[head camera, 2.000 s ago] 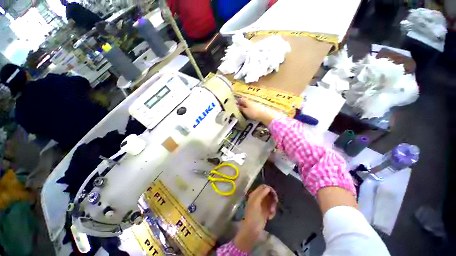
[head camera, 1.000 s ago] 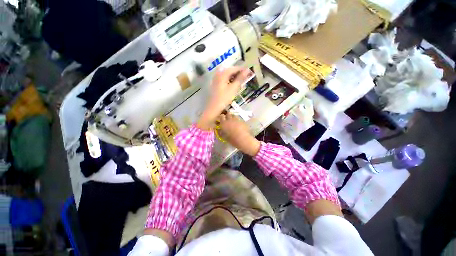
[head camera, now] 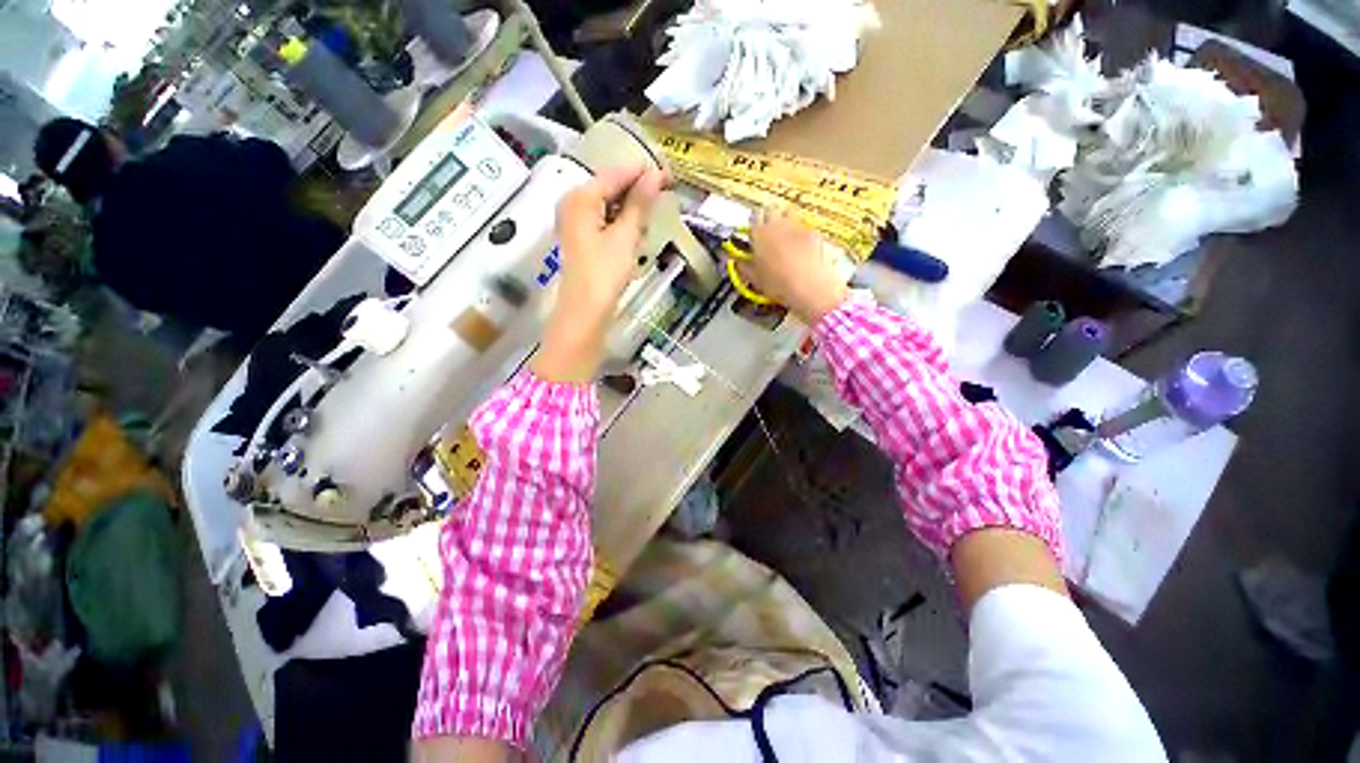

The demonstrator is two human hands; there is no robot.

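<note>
My left hand (head camera: 600, 246) is raised in front of the right end of the cream-white JUKI sewing machine (head camera: 403, 373). Its thumb and fingertips are pinched together; whether something tiny is between them cannot be told. My right hand (head camera: 794, 266) is at the machine's right end, near the yellow tapes, with fingers closed on the scissors (head camera: 741, 271). The yellow loops show at the fingers' left side; the blades are mostly hidden. A small white piece (head camera: 671, 368) lies on the bed below the hands. A fine thread hangs past the bed's front edge.
PIT-marked tape (head camera: 791, 187) lies behind my right hand. White pieces (head camera: 768, 60) stand on a brown board at the back. The control panel (head camera: 440, 197) is on the head. Dark cloth (head camera: 336, 701) lies at lower left. Thread cones (head camera: 1066, 346) and a purple-topped bottle (head camera: 1205, 391) are at right.
My hands were close together over the bed and are now apart. The left is higher; the right has moved to the machine's right end with the scissors. The camera view has shifted.
</note>
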